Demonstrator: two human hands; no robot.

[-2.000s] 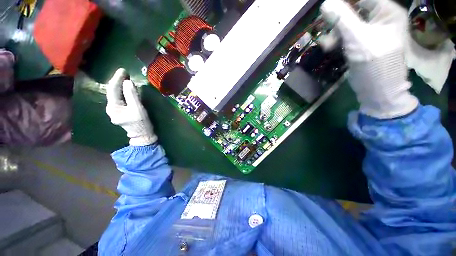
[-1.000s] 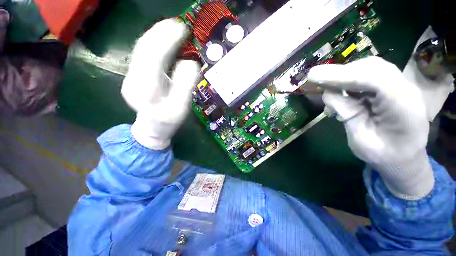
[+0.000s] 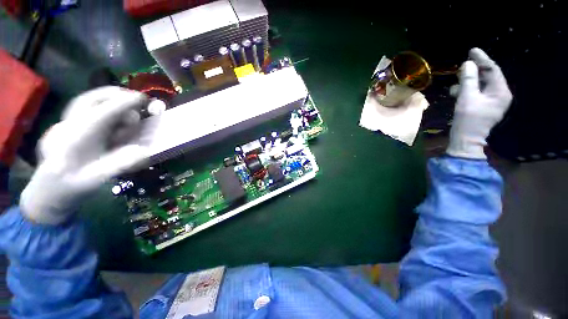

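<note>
A green circuit board (image 3: 205, 199) lies tilted on the green mat. It carries a long silver heatsink bar (image 3: 230, 112), a finned heatsink block (image 3: 205, 31) at the back, and a copper-red coil (image 3: 151, 86) at the left. My left hand (image 3: 93, 137), white-gloved and blurred, is over the board's left end, thumb and fingers apart, nothing visible in it; whether it touches the board is unclear. My right hand (image 3: 481, 93), white-gloved, pinches a thin amber brush (image 3: 443, 73) whose far end is inside the round metal cup (image 3: 409, 76). The cup stands on a white wipe (image 3: 395, 121).
A red block (image 3: 18, 103) is at the left edge and another red piece (image 3: 156, 6) at the top. The mat (image 3: 355, 205) extends right and front of the board. A dark area (image 3: 529, 75) lies beyond my right hand.
My right hand has moved from over the board rightward to the cup. The view has shifted, and the board is at a shallower angle. My left hand remains at the coil end.
</note>
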